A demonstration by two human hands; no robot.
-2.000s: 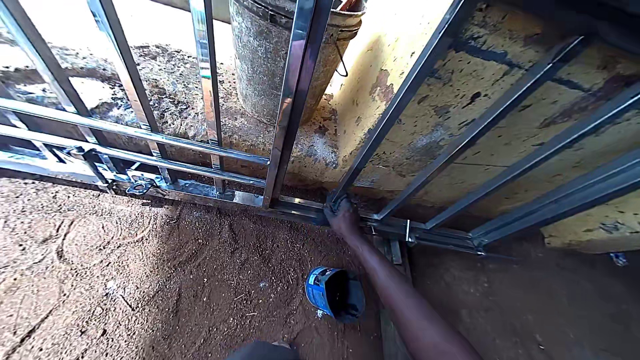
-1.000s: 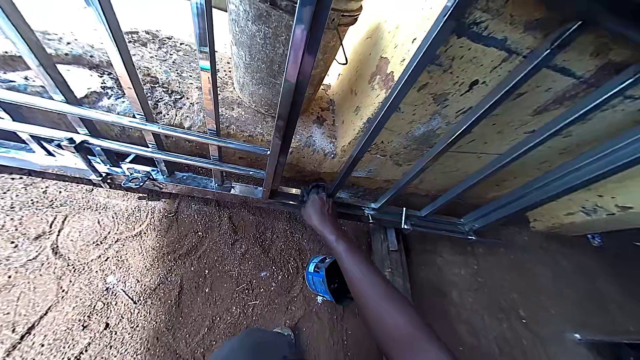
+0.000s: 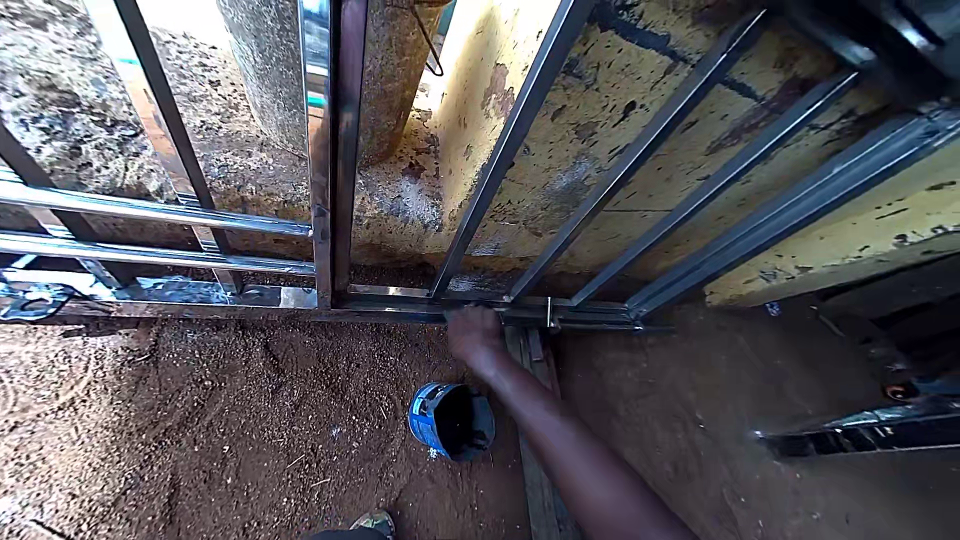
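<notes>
My right hand [image 3: 474, 330] is closed at the bottom rail [image 3: 390, 307] of a metal gate, just right of the foot of a slanting upright bar [image 3: 510, 142]. A small dark thing, perhaps a rag or pad, shows at its fingertips, mostly hidden by the hand. Dark wet-looking coating covers the rail and bars here, while the gate's left part has shiny bare metal tubes [image 3: 150, 214]. Below the hand, a cut-open blue can [image 3: 426, 420] with a dark inside stands on the soil. My left hand is out of view.
Behind the gate are a large dirty bucket [image 3: 262, 75] and a stained yellow wall [image 3: 585, 172]. A wooden plank [image 3: 536, 465] lies under my forearm. A latch [image 3: 34, 300] sits at the far left, a dark metal bar [image 3: 862, 435] at lower right. A shoe [image 3: 375, 521] shows at the bottom.
My right hand went left along the bottom rail past the foot of the slanting bar, then came back to its right side. The blue can stays on the ground.
</notes>
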